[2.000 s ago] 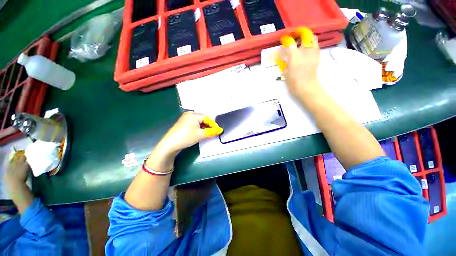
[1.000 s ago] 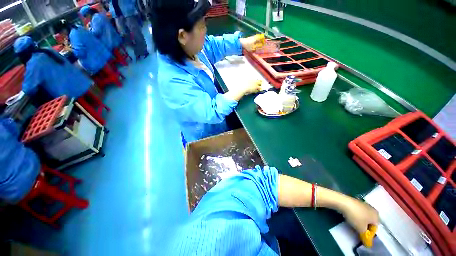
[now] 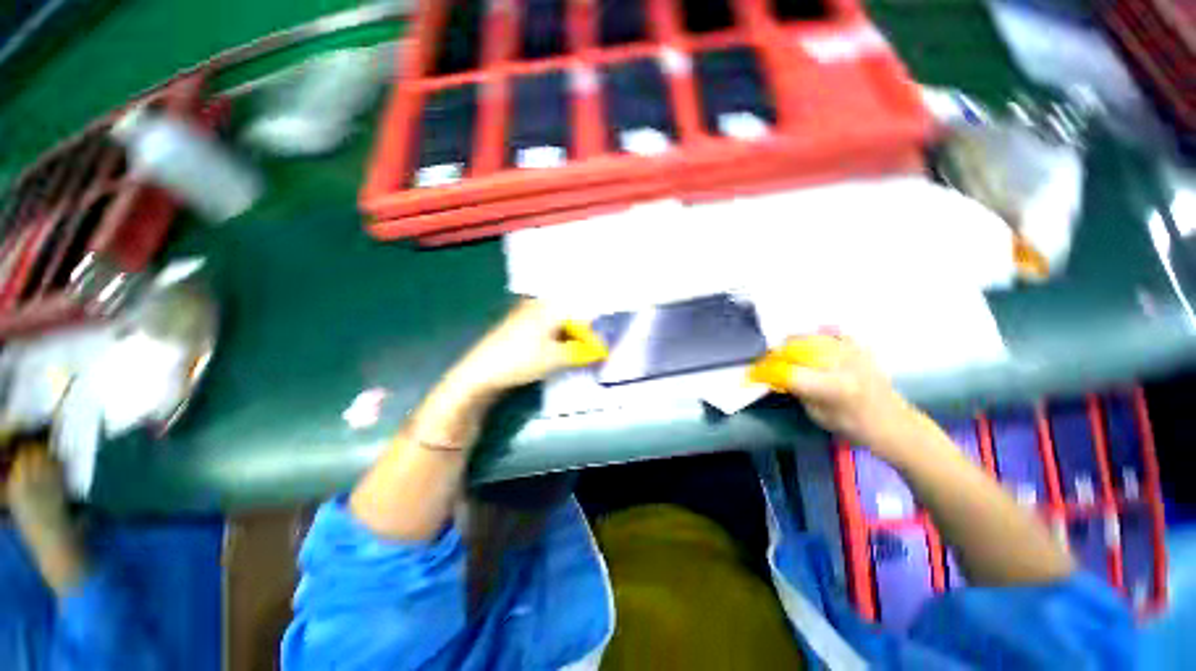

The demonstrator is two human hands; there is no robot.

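Observation:
A dark glossy phone [image 3: 682, 338] lies on white sheets [image 3: 866, 262] near the bench's front edge. The picture is blurred. My left hand [image 3: 522, 351], with yellow finger cots, grips the phone's left end between the fingertips. My right hand [image 3: 833, 383], also with yellow finger cots, is at the phone's lower right corner. Its fingertips pinch a small white piece [image 3: 737, 389], maybe a wipe, which sticks out to the left below the phone. Whether the right fingers touch the phone is unclear.
Stacked red trays [image 3: 525, 197] of dark phones stand behind the sheets. A bottle on a dish [image 3: 1003, 177] is at right, another dish [image 3: 184, 347] and a white bottle [image 3: 197, 164] at left. A red tray [image 3: 859, 524] is beside my lap. Another person's hand [image 3: 37, 492] shows at left.
The view has swung back from the neighbouring worker to my bench. Since two seconds ago, my right hand has come from the tray's front edge to the phone's right end, with a white piece.

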